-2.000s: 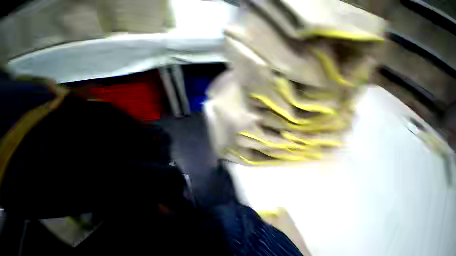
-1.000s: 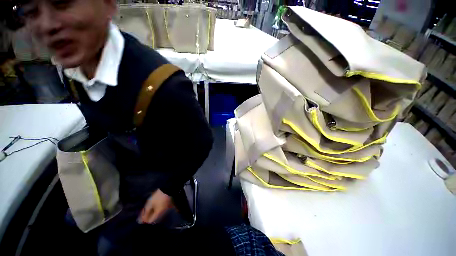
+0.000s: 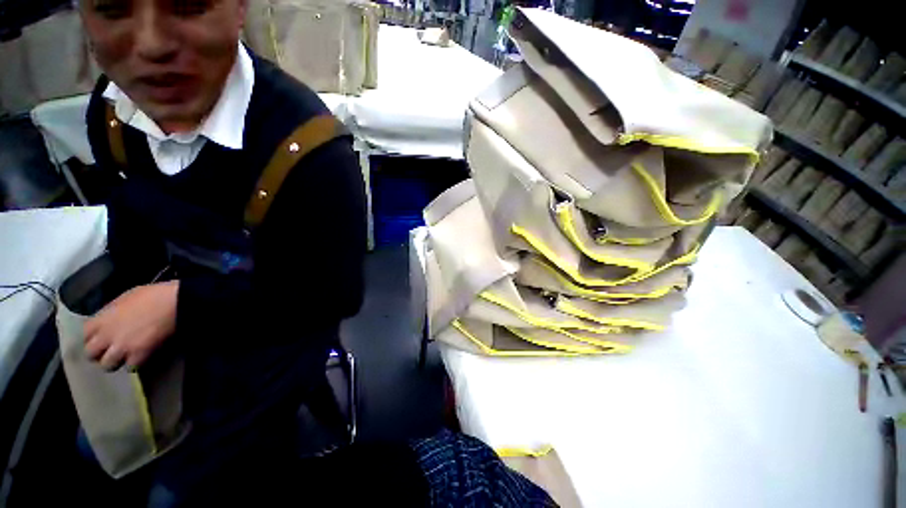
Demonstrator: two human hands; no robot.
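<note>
Neither of my hands is in view. My dark checked sleeve (image 3: 477, 474) shows at the bottom edge. Beside it, part of a beige tote bag with yellow edging (image 3: 544, 470) shows at the near table edge, mostly cut off by the frame. A tall, leaning pile of beige tote bags with yellow edging (image 3: 586, 208) stands on the white table (image 3: 695, 407). The top bag lies tilted with its mouth to the right.
A person (image 3: 238, 228) is close on the left, one hand on a beige bag (image 3: 124, 397). A tape roll (image 3: 803, 307) and small tools (image 3: 862, 382) lie at the right. Stocked shelves (image 3: 844, 129) stand behind. More bags (image 3: 318, 45) stand on the back table.
The view has steadied and turned slightly right. The person's hand has come up onto the bag on the left. Tools at the right have come into view.
</note>
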